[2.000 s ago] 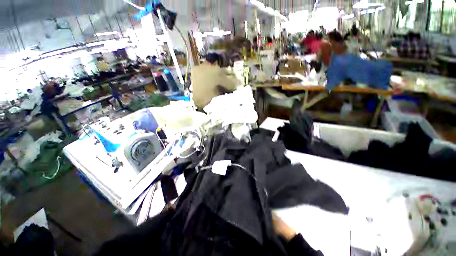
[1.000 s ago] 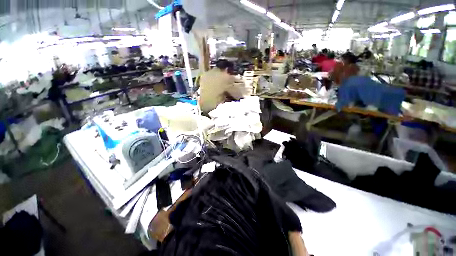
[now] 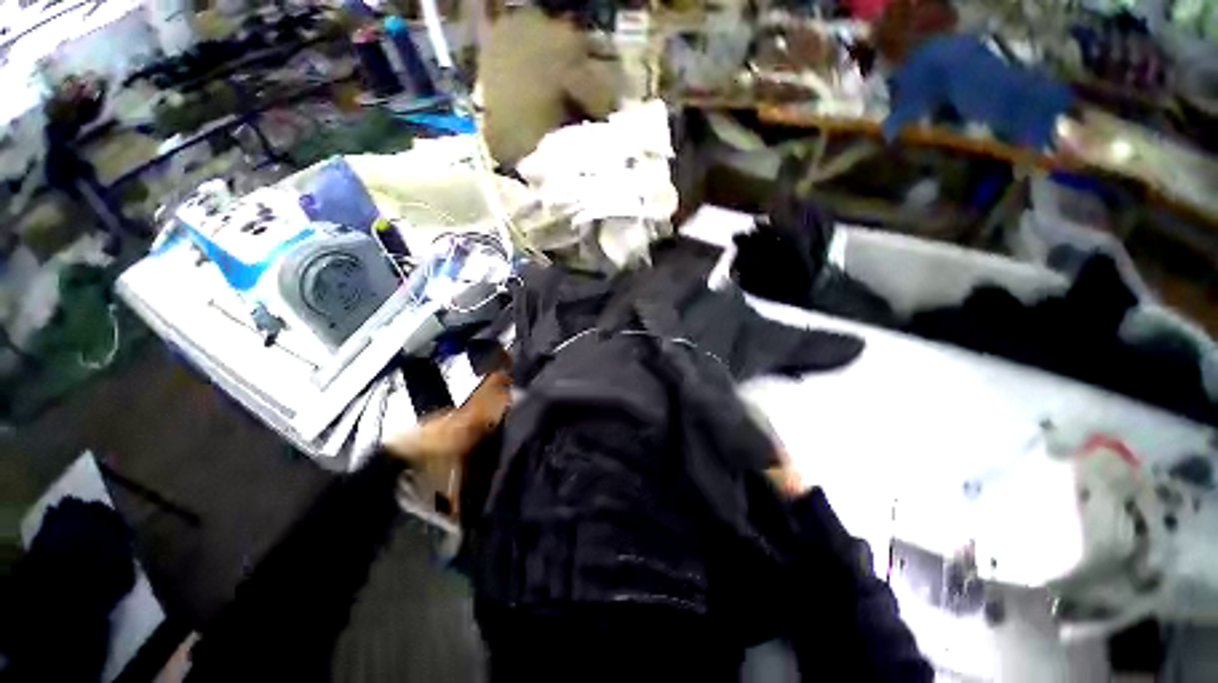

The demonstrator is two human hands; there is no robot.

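Note:
A thick stack of black cloth pieces lies in front of me, over the left part of the white table and its near edge. A thin pale cord runs across its upper part. My left hand is at the stack's left edge, fingers against the cloth. My right hand is at its right edge, mostly hidden by cloth and sleeve. Both hands hold the stack between them. The cream sewing machine head is at the right, blurred.
A grey-white fan and papers stand at the left. A pale cloth pile is behind the stack. A trough with black cloth runs along the table's back. A seated person is beyond. A side bench holds dark cloth at the lower left.
The view has tilted down. The black cloth, raised and bunched a second ago, now lies flatter and lower. The cord across it shows again, and both hands show at its sides.

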